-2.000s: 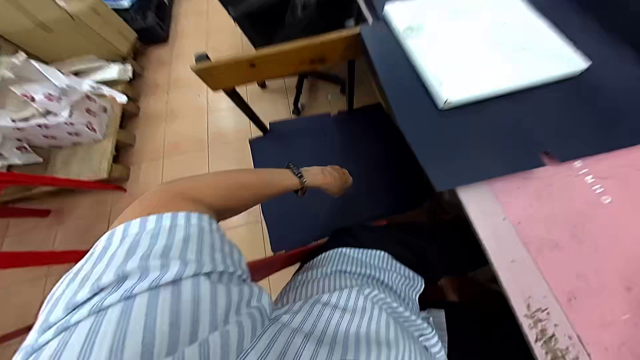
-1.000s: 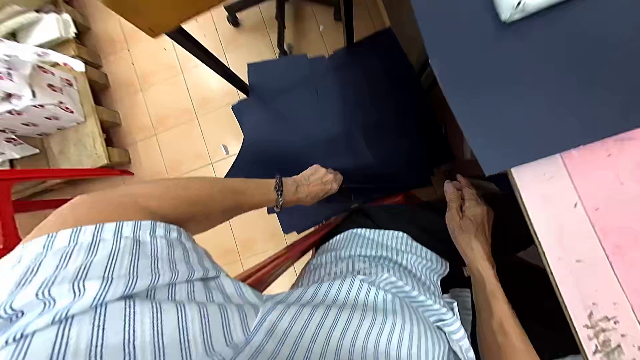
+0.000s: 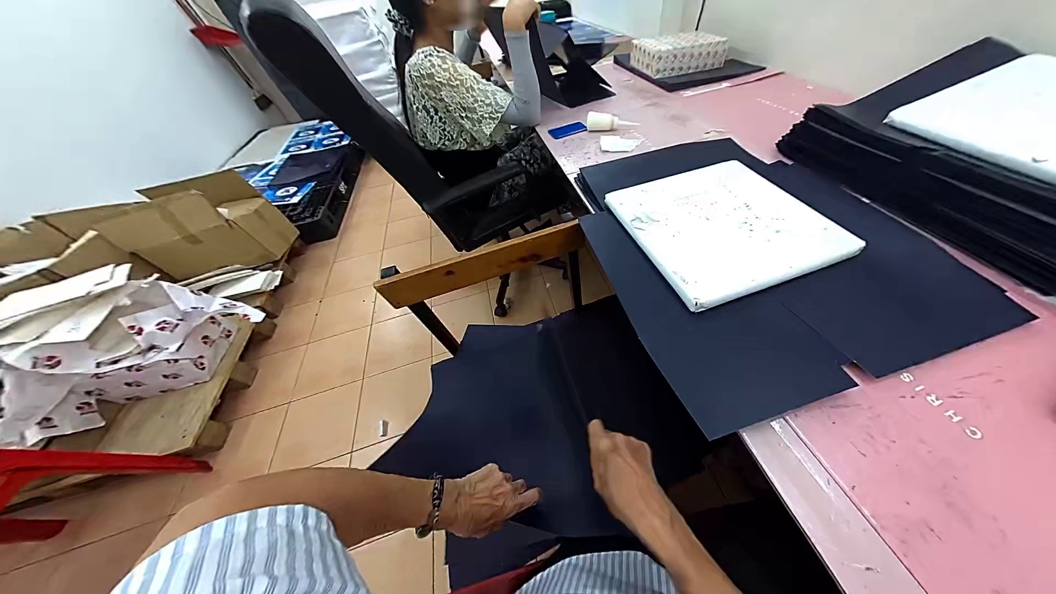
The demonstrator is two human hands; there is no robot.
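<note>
Dark navy card sheets (image 3: 503,396) lie low in front of my lap, beside the table, with a lengthwise crease or edge running up them. My left hand (image 3: 488,500), with a bracelet at the wrist, rests on the near part of the top sheet, its fingers partly curled. My right hand (image 3: 620,470) is on the same sheet beside the crease, fingers bent; whether it holds something small is hidden. On the table, a white board (image 3: 734,231) lies on more dark sheets (image 3: 709,363) that reach over the table edge.
The pink table (image 3: 973,445) is to the right, with a dark stack (image 3: 924,165) farther back. A wooden rail (image 3: 487,260) stands beyond the sheets. A co-worker (image 3: 462,99) sits by a black chair (image 3: 330,99). Cardboard (image 3: 181,231) lies on a pallet at left; a red chair (image 3: 82,470) is nearer.
The view has tilted up. My right hand, near my lap a second ago, is now on the dark sheet beside the crease. My left hand stays on the sheets.
</note>
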